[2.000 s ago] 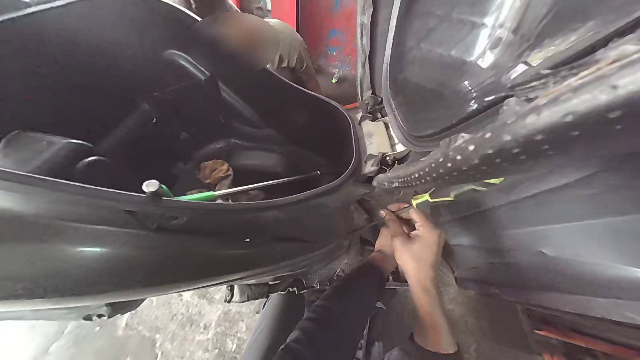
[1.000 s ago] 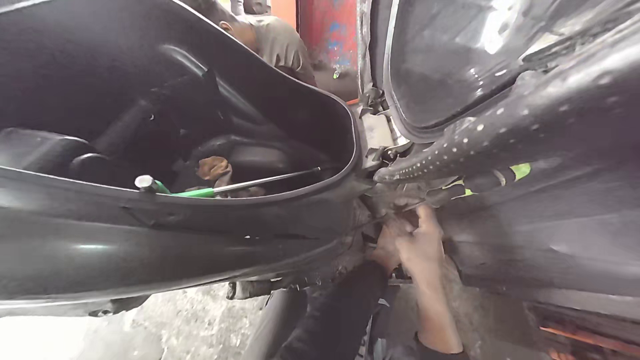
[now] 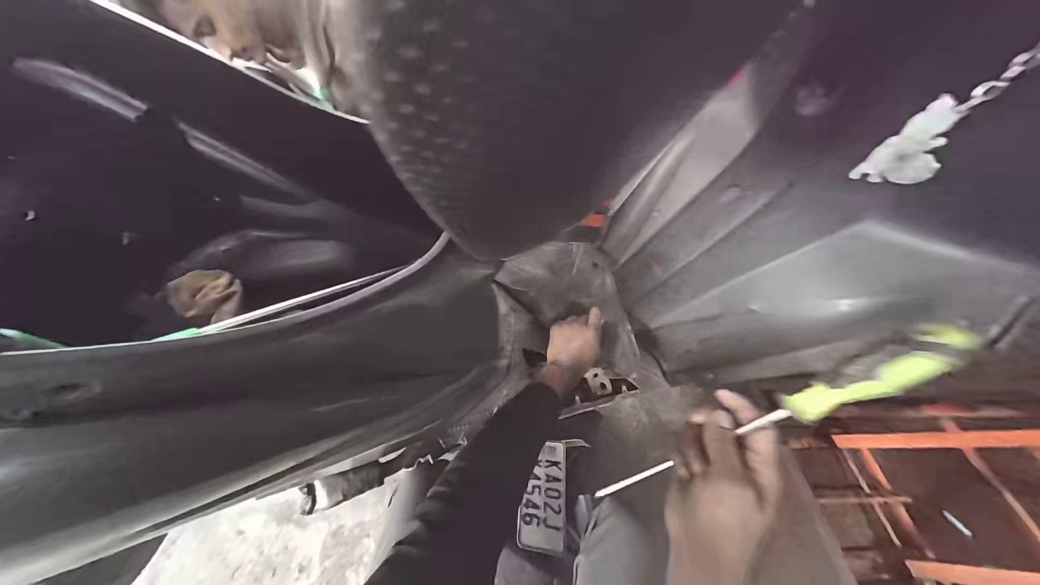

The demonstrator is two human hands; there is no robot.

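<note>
My right hand (image 3: 727, 471) is closed around the shaft of a screwdriver (image 3: 881, 382) with a yellow-green and dark handle. Its bare shaft end points down-left, clear of the panels. Further in, my left hand (image 3: 575, 345), at the end of a dark sleeve, rests on a grey plastic panel (image 3: 569, 272) between the scooter's body parts; its fingers are partly hidden, and whether they grip anything is unclear. Just below that hand is a small metal bracket (image 3: 600, 380) with holes. The raised scooter seat (image 3: 487, 122) hangs over both hands.
On the left, the open storage bin (image 3: 366, 284) holds a brown cloth (image 3: 203, 294) and a green-handled tool (image 3: 284, 307). A number plate (image 3: 543, 497) lies low in the middle. A metal chain (image 3: 999, 81) hangs upper right, orange bars (image 3: 934, 439) lower right. Part of another person (image 3: 252, 32) shows upper left.
My hands, close together before, are now apart; the right one has moved to the right with the screwdriver. The view has shifted closer to the gap, with the seat now overhead.
</note>
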